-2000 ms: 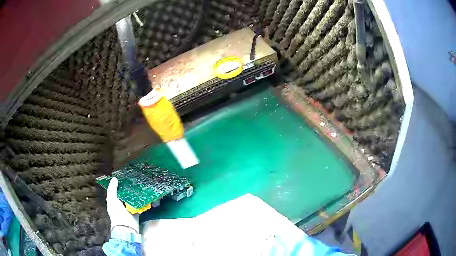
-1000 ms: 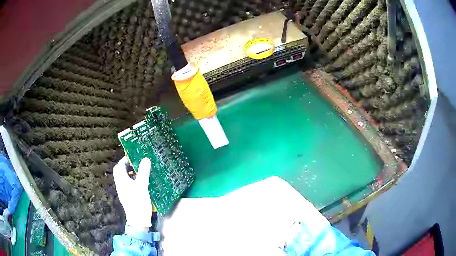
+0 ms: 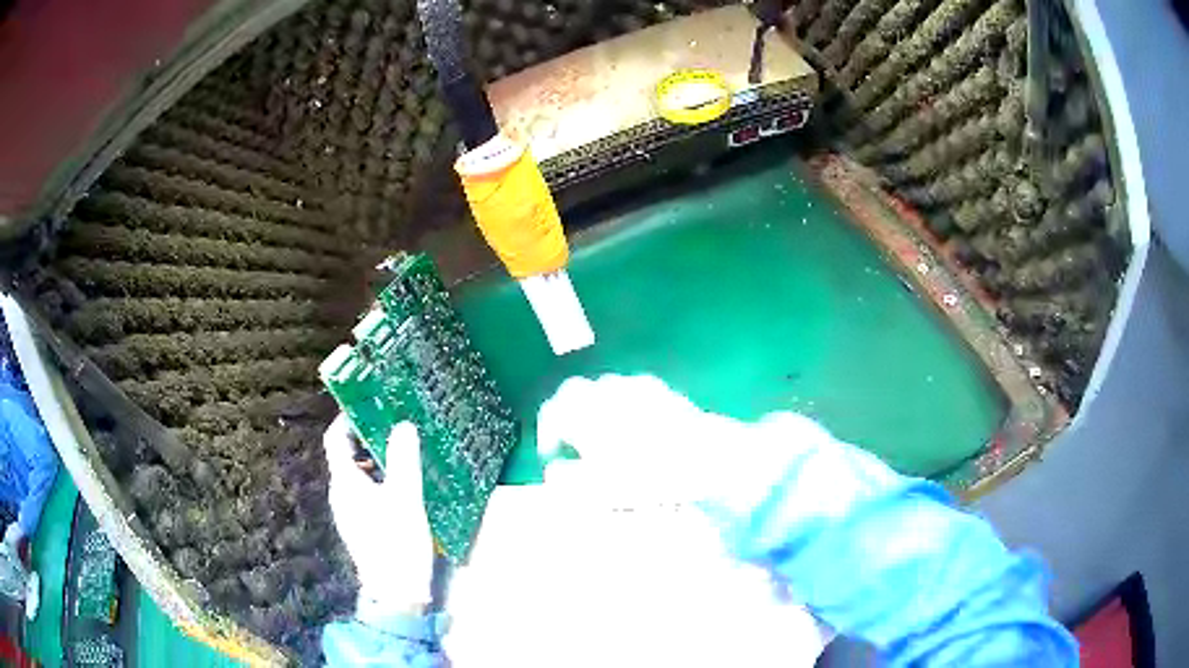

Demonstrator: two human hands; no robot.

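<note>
A green circuit board [image 3: 437, 398] with rows of small silvery parts is held tilted at the left of the booth. My left hand [image 3: 385, 516], in a white glove, grips its lower left edge, thumb on the face. My right hand [image 3: 619, 424], in a white glove and washed out by glare, is over the front of the booth, right of the board and below the nozzle; its fingers look curled, and I cannot tell if it holds anything. The blasting nozzle [image 3: 522, 228], with yellow-orange wrapping and a white tip, hangs above the green floor, touched by neither hand.
A tan-topped metallic box [image 3: 613, 72] with a yellow ring [image 3: 692, 97] stands at the back. Brown ridged foam [image 3: 196, 261] lines the walls around the green floor [image 3: 782, 313]. White padded cloth [image 3: 626, 587] lies at the opening. Outside left are a person's blue sleeve [image 3: 24, 450] and a board [image 3: 97, 574].
My left hand has taken the board from lying nearly flat to a steep tilt. My right hand has come up over the cloth into the booth opening. The view has shifted.
</note>
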